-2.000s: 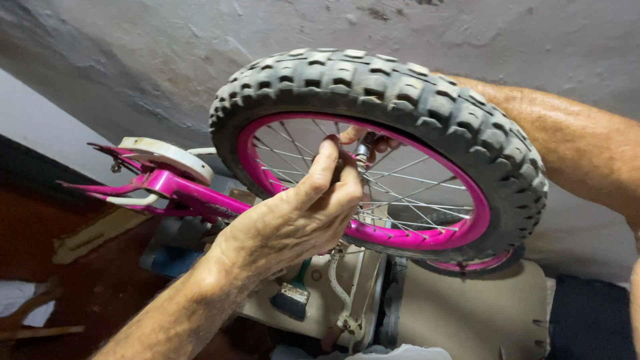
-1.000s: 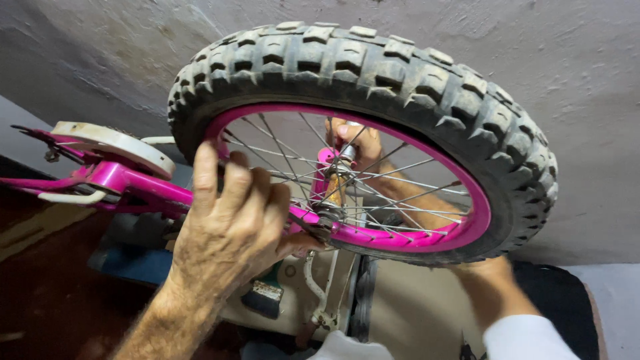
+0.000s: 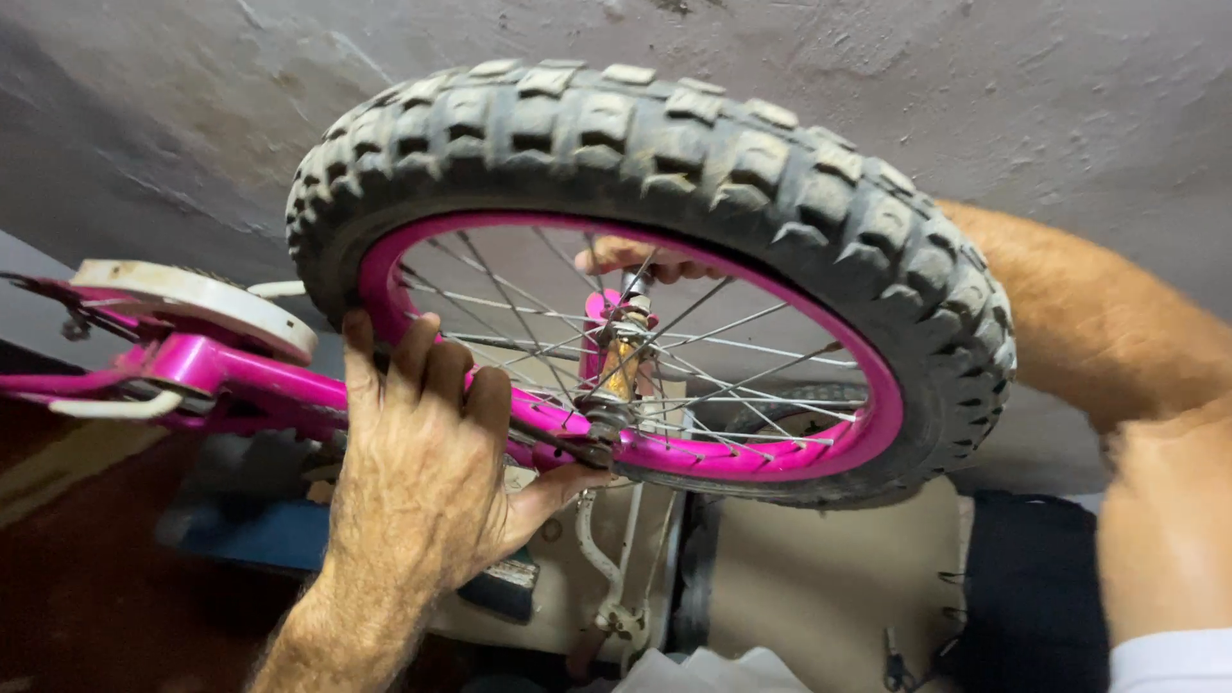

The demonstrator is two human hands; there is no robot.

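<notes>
A knobby black tire (image 3: 597,120) on a pink rim (image 3: 770,462) with wire spokes is mounted in a pink bicycle frame (image 3: 279,380). My left hand (image 3: 423,462) grips the frame's rear part beside the rim, its fingers over the top and thumb stretched below the near end of the hub (image 3: 621,371). Seen through the spokes, my right hand (image 3: 654,258) is closed around a shiny metal socket tool (image 3: 637,281) at the hub's far end. The rim and tire hide part of that hand.
A rough grey wall (image 3: 1011,87) rises behind the wheel. At the left is a white round chain guard (image 3: 192,303). Below are a brush (image 3: 505,587) with a dark handle or band, a white metal brake or crank part (image 3: 602,558), a beige panel (image 3: 818,577) and dark cloth (image 3: 1030,577).
My left hand has moved from the hub's far end to the frame and rim at the left. My right hand remains behind the wheel, near the hub's far end.
</notes>
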